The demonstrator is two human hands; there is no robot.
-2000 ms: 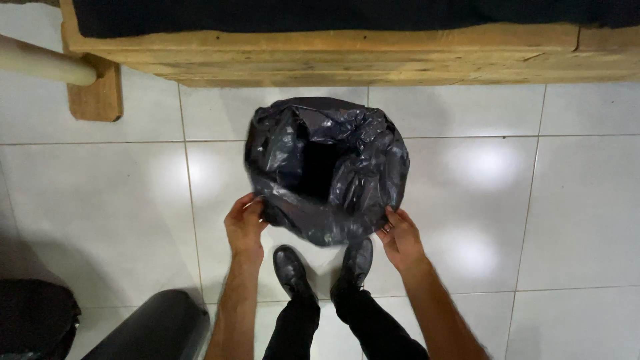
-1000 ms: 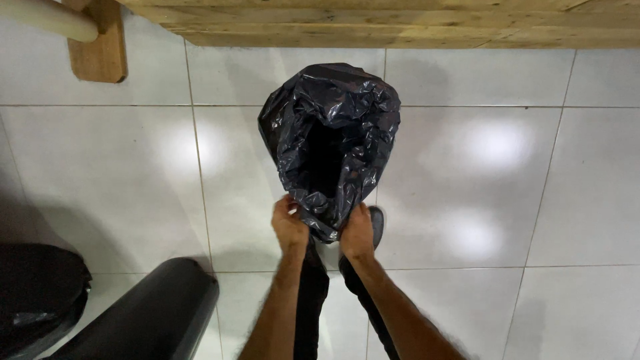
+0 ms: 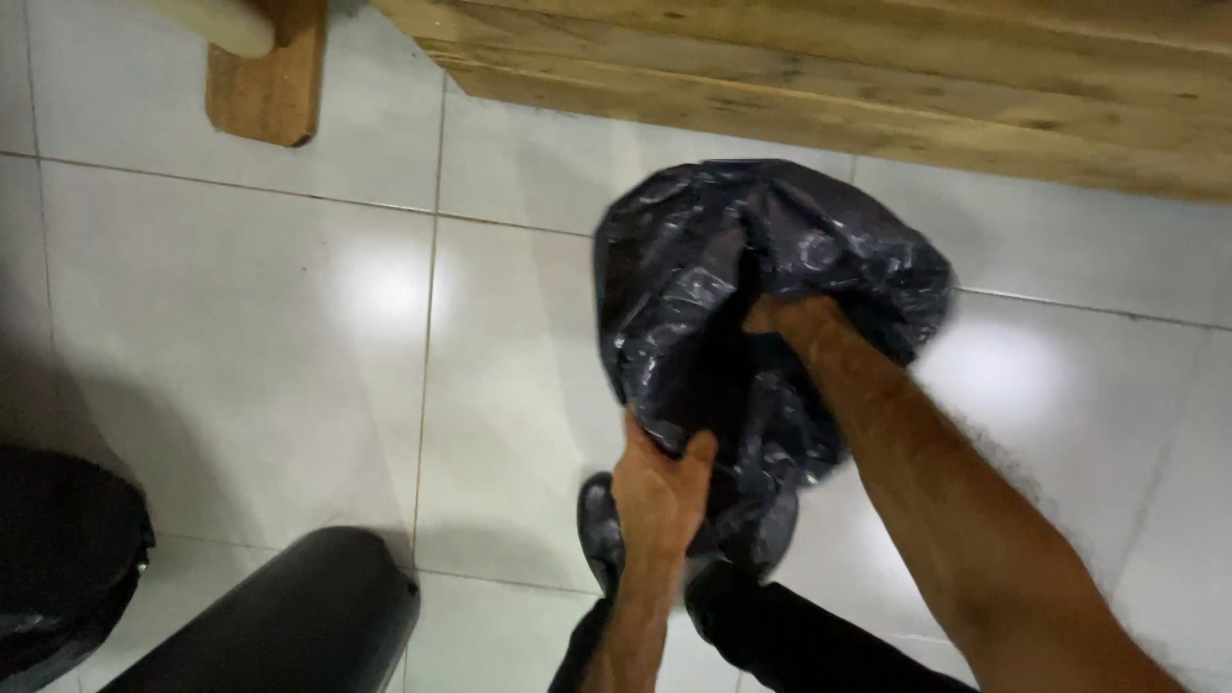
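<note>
A black plastic bag (image 3: 683, 279) with its mouth spread wide is in front of me, above the tiled floor and my black shoes. My left hand (image 3: 662, 481) grips the near left part of its rim, thumb on the inner side. My right hand (image 3: 784, 313) reaches into the mouth; its fingers are mostly hidden in the dark opening, so I cannot tell whether they hold the plastic. Folds of the bag hang down between my shoes.
A wooden bench or platform edge (image 3: 770, 72) runs across the top. At upper left is a wooden foot (image 3: 265, 91) under a pale round post. A dark rounded cushion-like object (image 3: 289, 616) and a black, shiny-sided object (image 3: 67, 558) lie at lower left.
My right hand has gone from the bag's near rim into its mouth, while my left hand stays at the near rim. The bag's opening has changed shape. The view has shifted and turned.
</note>
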